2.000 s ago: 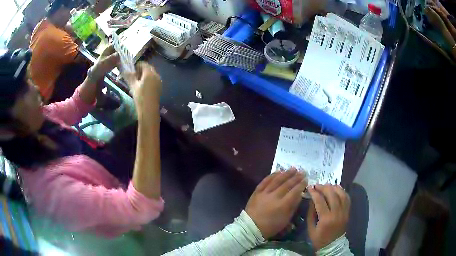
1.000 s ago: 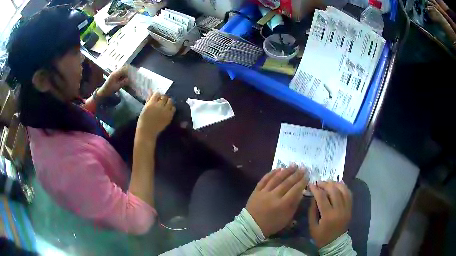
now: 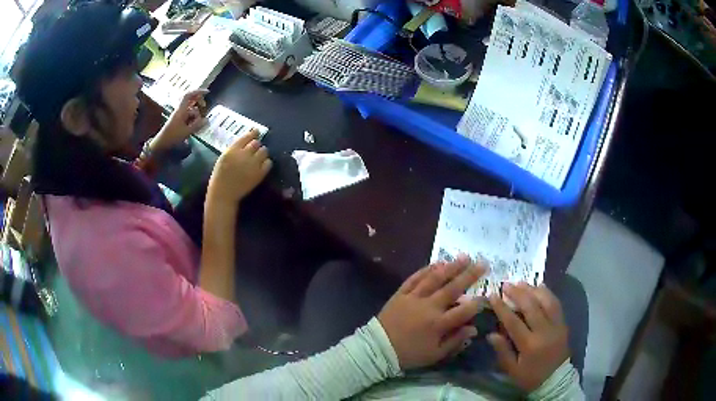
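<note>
A white printed leaflet (image 3: 496, 227) lies on the dark table in front of me, near the table's edge. My left hand (image 3: 430, 313) rests on its lower left part with the fingers spread over the paper. My right hand (image 3: 531, 329) is at its lower right edge, fingers bent, with fingertips on the paper. The leaflet's near edge is partly hidden under my fingers. Whether the fingers pinch the paper is hard to tell.
A blue tray (image 3: 471, 153) behind holds unfolded leaflets (image 3: 542, 86), folded leaflets (image 3: 357, 69) and a round clear tub (image 3: 443, 64). Scrap paper (image 3: 330, 174) lies mid-table. A coworker in pink (image 3: 133, 266) sits at left with another leaflet (image 3: 230, 128).
My hands have shifted slightly, and my left fingers have spread on the leaflet. The coworker has leaned in, and their leaflet has come down to the table.
</note>
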